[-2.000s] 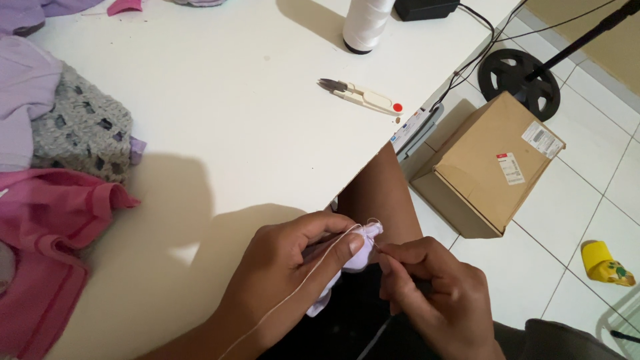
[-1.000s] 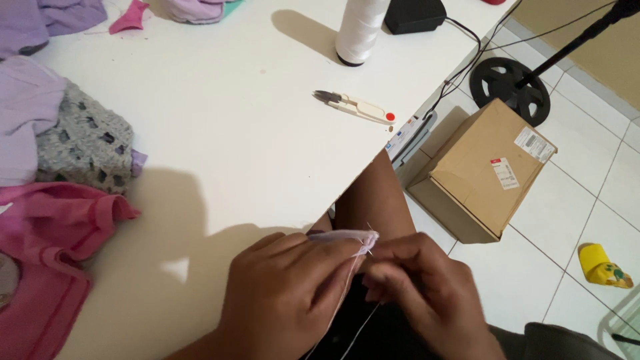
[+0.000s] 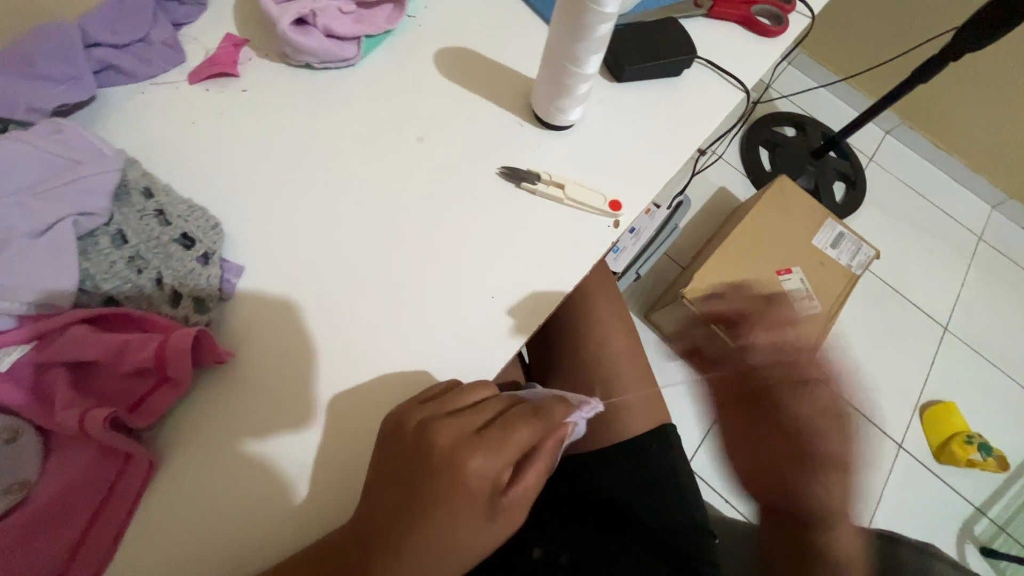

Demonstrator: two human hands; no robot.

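Pinched in my left hand (image 3: 468,460) is a small piece of pale lilac fabric (image 3: 588,408), at the near edge of the table, above my lap. A thin thread (image 3: 648,392) runs taut from the fabric's tip towards my right hand (image 3: 768,384). That hand is raised to the right, in front of the cardboard box, and strongly blurred; its fingers and any needle in them cannot be made out. White thread snips (image 3: 560,190) with a red dot lie on the table beyond my hands, and a tall cone of white thread (image 3: 574,64) stands behind them.
Pink fleece clothing (image 3: 88,376), a grey knitted piece (image 3: 152,240) and lilac cloths (image 3: 48,200) lie at the table's left. A black power adapter (image 3: 650,50) and red-handled scissors (image 3: 752,12) are at the back. A cardboard box (image 3: 768,264) and a round black stand base (image 3: 800,160) occupy the floor.
My right hand has moved away from the fabric, up and to the right, and the thread now stretches between them. My left hand still holds the lilac fabric.
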